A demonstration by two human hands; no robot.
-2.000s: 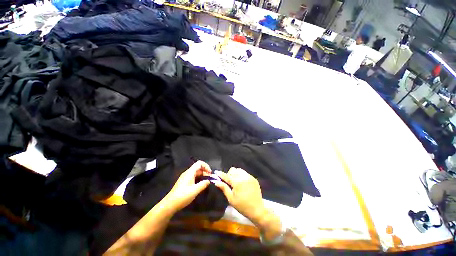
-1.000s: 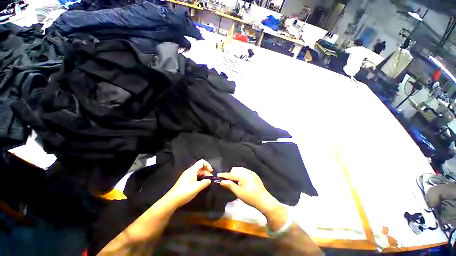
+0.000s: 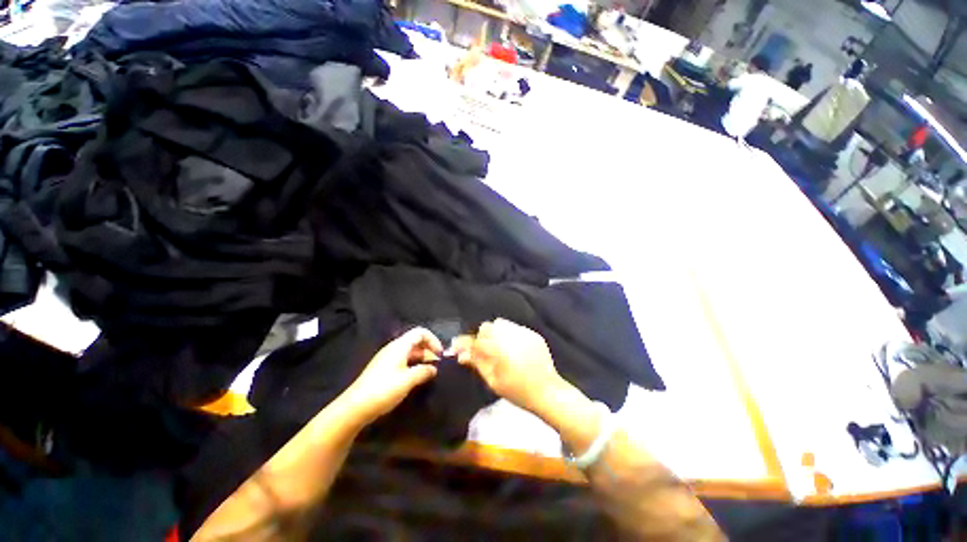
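Black trousers (?) [image 3: 573, 328] lie on the white tabletop near its front edge, with a leg-like panel spread to the right. My left hand [image 3: 398, 371] pinches the black cloth between thumb and fingertips. My right hand [image 3: 509, 358] is beside it, fingers curled and fingertips nearly touching the left ones. A small pale spot shows between the fingertips; whether it is thread, a fastening or a fingernail cannot be told. Any tool inside my right hand is hidden.
A large black garment pile [image 3: 201, 212] touches the piece from the left. Navy garments [image 3: 233, 37] lie behind it. Khaki-grey garments [image 3: 938, 392] with straps are at the right table corner. The worn yellow-orange table edge [image 3: 520, 462] runs in front. A person [image 3: 751, 101] is in the background.
My fingertips have come slightly apart, and the dark folded edge seen between them is less visible. My right hand is more curled. The whole view has shifted a little, so the table appears higher.
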